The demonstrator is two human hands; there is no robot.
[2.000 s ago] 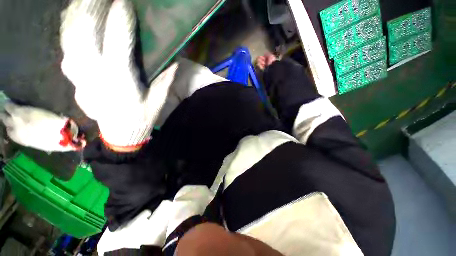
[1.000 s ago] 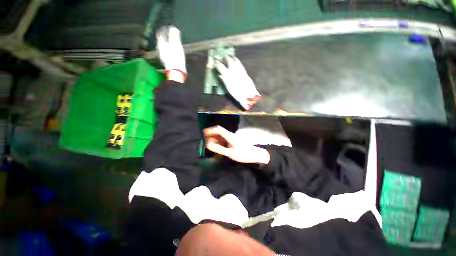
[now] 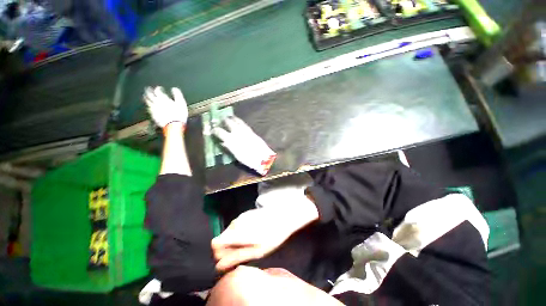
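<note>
My left hand [image 3: 166, 109] wears a white knitted glove and is raised with its fingers apart, empty, over the belt's near rail. My right hand [image 3: 248, 234] is bare, with its fingers bent against my dark left sleeve [image 3: 179, 224]; whether they grip the cloth I cannot tell. An empty white glove [image 3: 244, 143] with a red cuff edge lies at the bench's left end. It lies partly over a pale-green slotted bracket [image 3: 211, 142].
The green bin [image 3: 129, 218] at the left holds yellow-and-black boards. A dark pallet [image 3: 347, 24] with yellow parts is on the green belt [image 3: 239, 66]. A blue item [image 3: 424, 54] lies on the metal bench [image 3: 335, 113]. Green boards [image 3: 501, 230] show at the right.
The view has swung up and tilted, bringing the belt pallets into sight. My bare right hand, low by my lap one second ago, is now against my left sleeve. More bare left forearm shows.
</note>
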